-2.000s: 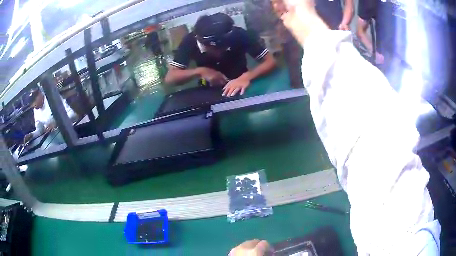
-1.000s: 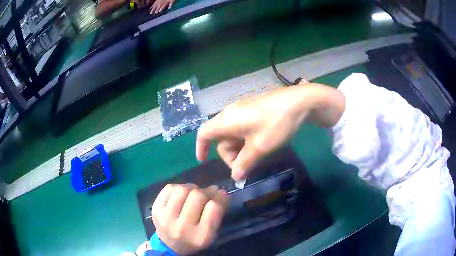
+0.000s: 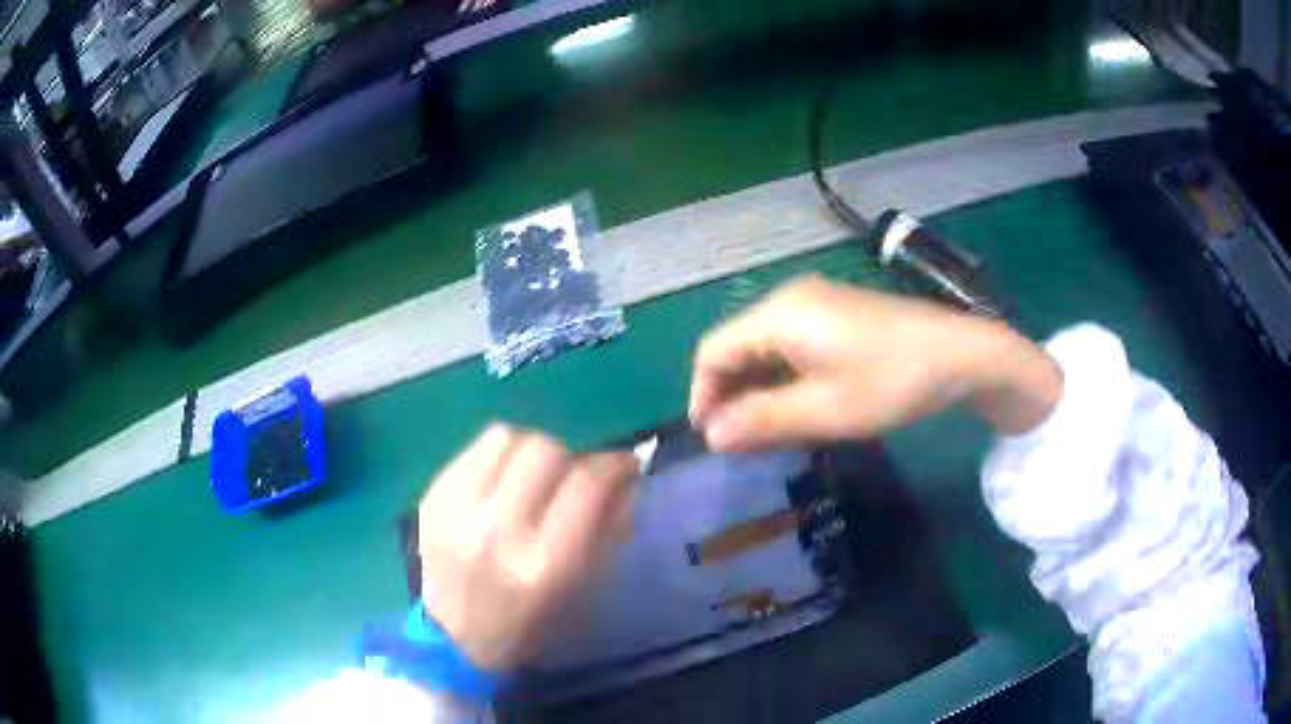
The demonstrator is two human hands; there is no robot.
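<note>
The tablet-like housing (image 3: 666,552) lies on a black foam pad (image 3: 906,566), with orange-brown flex cables (image 3: 750,538) at its right side. My left hand (image 3: 517,545), with a blue wrist strap (image 3: 432,658), is over the housing's left part, fingers curled; a small whitish piece (image 3: 647,453) shows at its fingertips. My right hand (image 3: 835,368) is at the housing's top edge, thumb and fingers pinched together. The blur and the fingers hide whether either hand holds something.
A clear zip bag of small black parts (image 3: 545,290) lies across the white strip (image 3: 708,241). A blue screw tray (image 3: 269,446) stands at the left. An electric screwdriver (image 3: 927,255) lies behind my right hand. Another unit (image 3: 1225,226) is at the right; a dark panel (image 3: 305,177) is at the upper left.
The view has turned down to the bench. Both hands came together at the housing; my right hand has since moved right along its top edge, and the screwdriver is now uncovered.
</note>
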